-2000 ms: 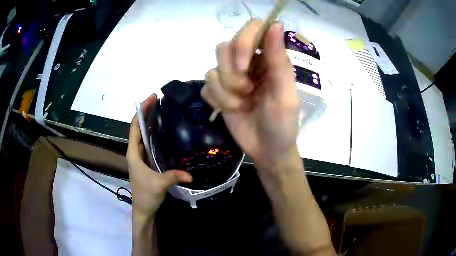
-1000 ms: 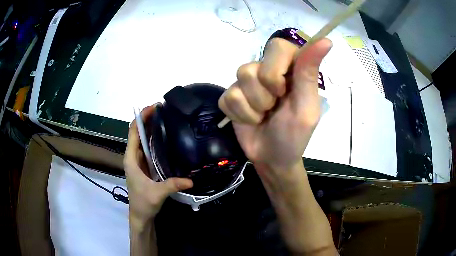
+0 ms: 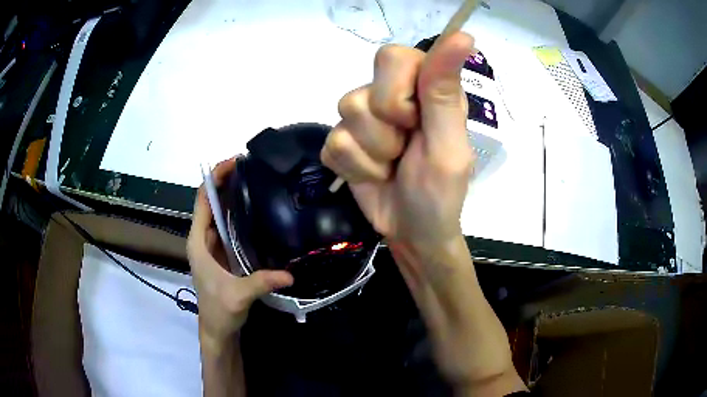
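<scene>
My left hand [image 3: 221, 271] holds a camera by the left side of its white shell, with the thumb over the lower front. The glossy black camera head [image 3: 291, 209] faces up and shows a small red glow low on it. My right hand [image 3: 403, 139] is a fist around a thin pale stick [image 3: 461, 17]. One end of the stick points up past the thumb; the other shows below the fist, close to the black head. I cannot tell if it touches. A second white-and-black camera [image 3: 482, 112] stands on the white sheet, partly hidden behind my right hand.
The white sheet [image 3: 209, 85] covers the dark green bench. Papers with a yellow corner [image 3: 550, 56] and a white card [image 3: 591, 76] lie at right. A thin cord lies at the back. Open cartons [image 3: 597, 341] stand below the bench edge, with a black cable [image 3: 143, 279] at left.
My right fist with the stick moved right, then back left and slightly up, uncovering more of the second camera. My left hand keeps its hold on the camera, which has shifted only slightly.
</scene>
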